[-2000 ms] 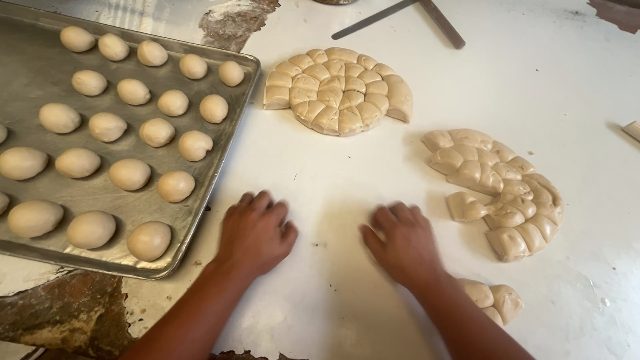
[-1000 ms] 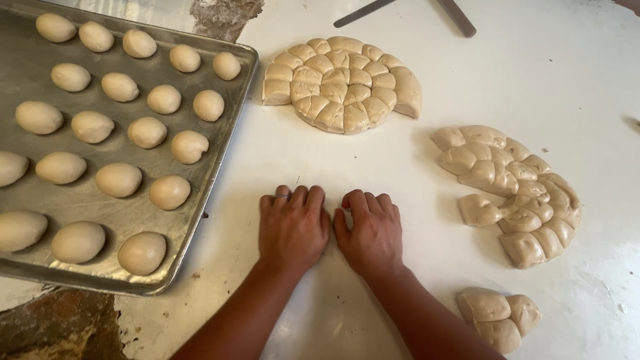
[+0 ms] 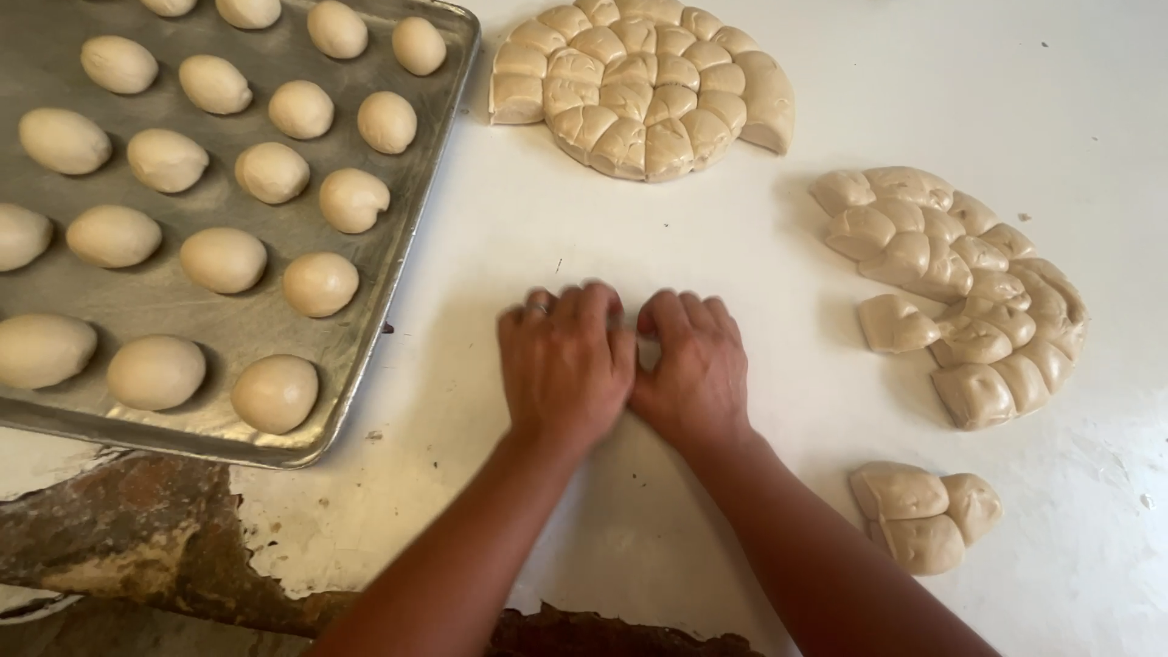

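Note:
My left hand (image 3: 568, 370) and my right hand (image 3: 691, 365) rest side by side on the white worktop, fingers curled down and thumbs nearly touching. Whatever lies under the palms is hidden. To the left is a metal baking tray (image 3: 415, 233) with rows of dough balls; the nearest to my left hand is a smooth dough ball (image 3: 320, 285). Beyond my hands lies a round slab of divided dough (image 3: 643, 87). A curved section of divided dough (image 3: 981, 283) is to the right, with a small dough cluster (image 3: 923, 516) closer to me.
The white worktop (image 3: 776, 237) has a worn, broken near edge (image 3: 182, 529) showing brown material at the lower left. The tray's near corner sits just above that edge, left of my left forearm. Small dark specks dot the surface.
My hands were apart two seconds ago and have come together. The view has moved closer, and the dark flat tools at the top are out of frame.

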